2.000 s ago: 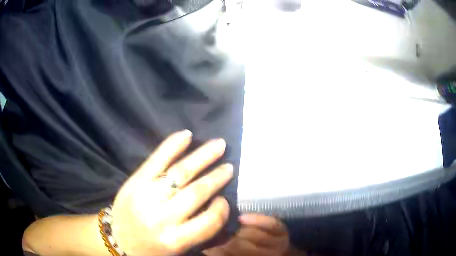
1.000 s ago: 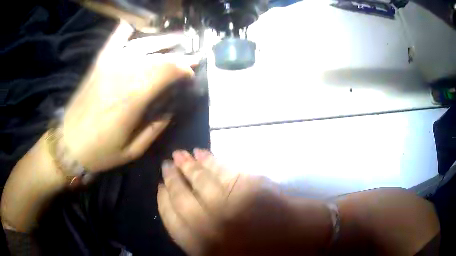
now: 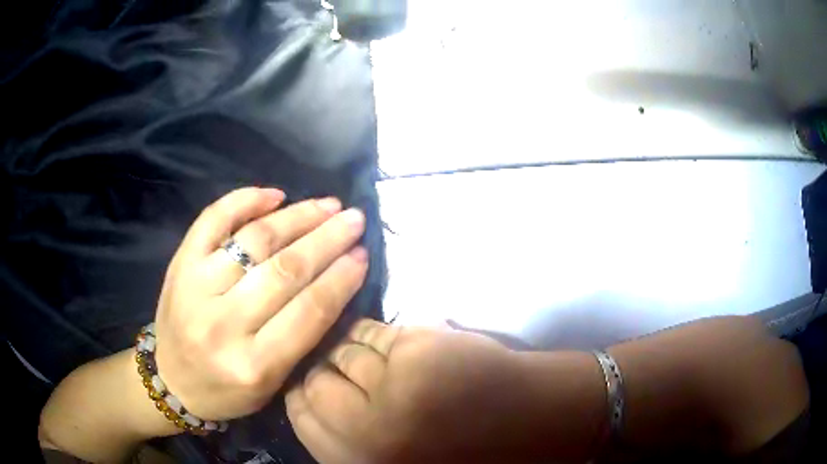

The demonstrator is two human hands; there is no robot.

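Black shiny fabric [image 3: 109, 136] spreads over the left of the table and runs down between my hands. Its raw edge [image 3: 379, 245], with a few loose threads, lies along the white surface. My left hand [image 3: 272, 299] rests flat on the fabric, palm down, fingers extended towards the edge and close together. My right hand [image 3: 390, 390] is just below and right of it, fingers curled at the fabric's edge; its fingertips are partly hidden, but it seems to hold the cloth there. Part of the tension knob [image 3: 370, 16] shows at the top edge.
The white machine bed [image 3: 544, 118] and white table [image 3: 589, 245] meet at a thin dark seam line on the right. A dark object [image 3: 812, 131] sits at the right edge. The table's grey front trim [image 3: 793, 313] shows beyond my right forearm.
My left hand has moved down from beside the needle area and now lies flat on the cloth. My right hand's fingers have curled in. The view has shifted, so the machine head is mostly out of frame.
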